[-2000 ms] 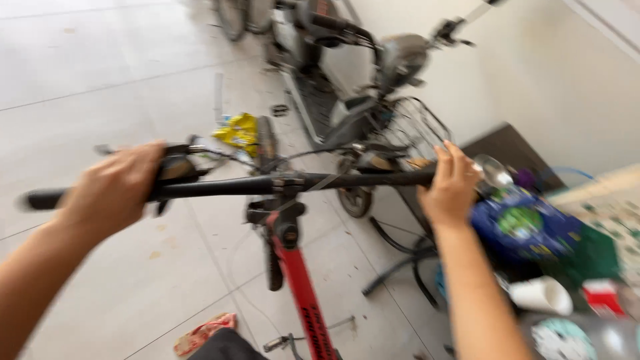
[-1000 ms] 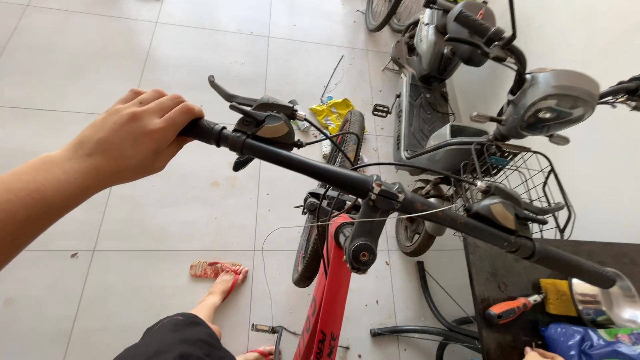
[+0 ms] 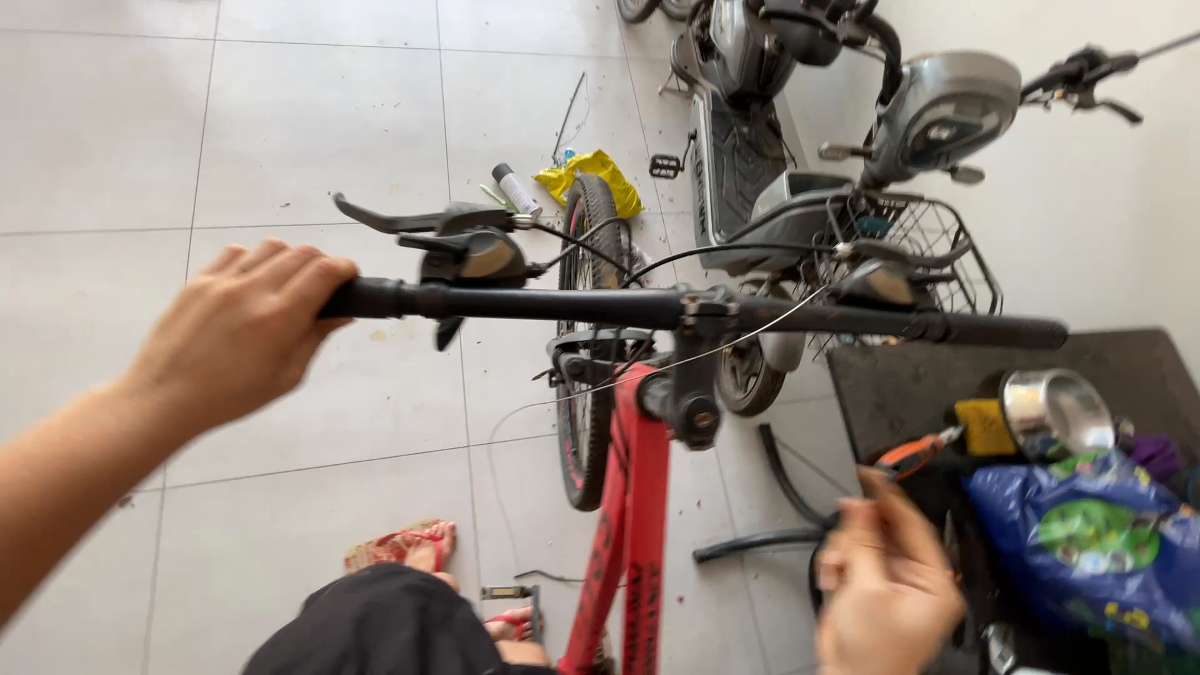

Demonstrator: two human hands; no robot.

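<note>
My left hand [image 3: 248,323] is closed around the left grip of a black bicycle handlebar [image 3: 562,305]. The handlebar spans the view above a red bicycle frame [image 3: 642,506], with a brake lever and shifter [image 3: 473,248] beside my left hand. A thin bare cable [image 3: 741,339] runs from near the right shifter [image 3: 886,281] across the stem [image 3: 698,375] and loops down on the left. My right hand [image 3: 886,572], blurred, is off the bar, low at the right in front of the black table. Its fingers are bent together; whether they hold anything is unclear.
An electric scooter [image 3: 750,159] with a wire basket [image 3: 947,244] stands ahead. The black table [image 3: 1116,361] bears orange-handled pliers [image 3: 914,455], a metal bowl [image 3: 1059,412] and a blue plastic bag [image 3: 1078,544]. A spray can [image 3: 517,190] and yellow bag [image 3: 609,178] lie by the front wheel [image 3: 581,441].
Two seconds ago my right hand was on the handlebar's right side; now it is off it, low at the right. My left hand stays on the bar, which has turned between frames.
</note>
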